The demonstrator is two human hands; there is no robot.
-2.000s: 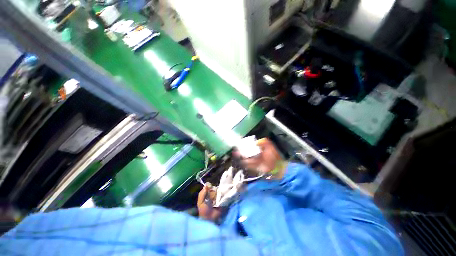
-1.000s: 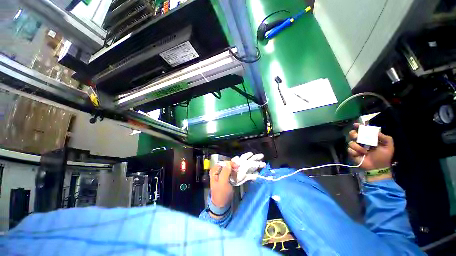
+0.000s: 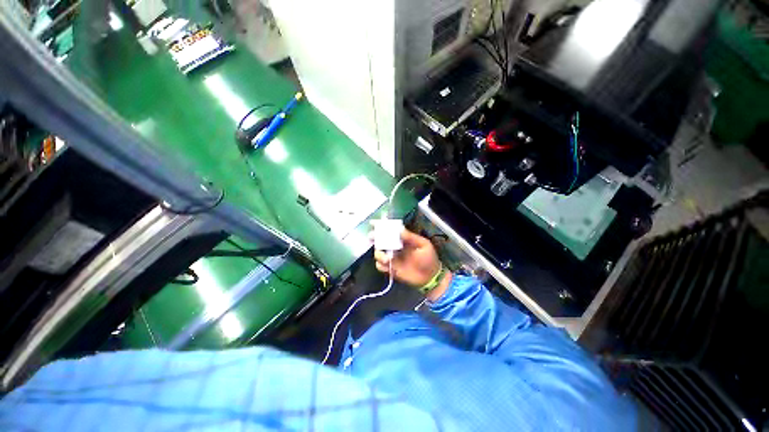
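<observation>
A small white power adapter [image 3: 389,234] is held in my right hand [image 3: 413,260], just past the near edge of the green bench. A thin white charging cable [image 3: 346,315] runs from the adapter down to the left and passes out of sight behind my blue sleeve and clothing. A wristband shows on my right wrist. My left hand is not visible; the blue cloth in front hides that area.
The green bench [image 3: 228,181] holds a white paper sheet [image 3: 358,202], a dark pen-like stick [image 3: 314,214] and a blue electric screwdriver [image 3: 276,125]. At right is a black machine with a pale green plate [image 3: 575,211] and a red-knobbed regulator [image 3: 503,143]. A dark slotted rack [image 3: 674,299] stands beyond.
The view has swung right, bringing the right machine in. My left hand and the white bundle, seen one second ago, are out of sight. The adapter stays in my right hand.
</observation>
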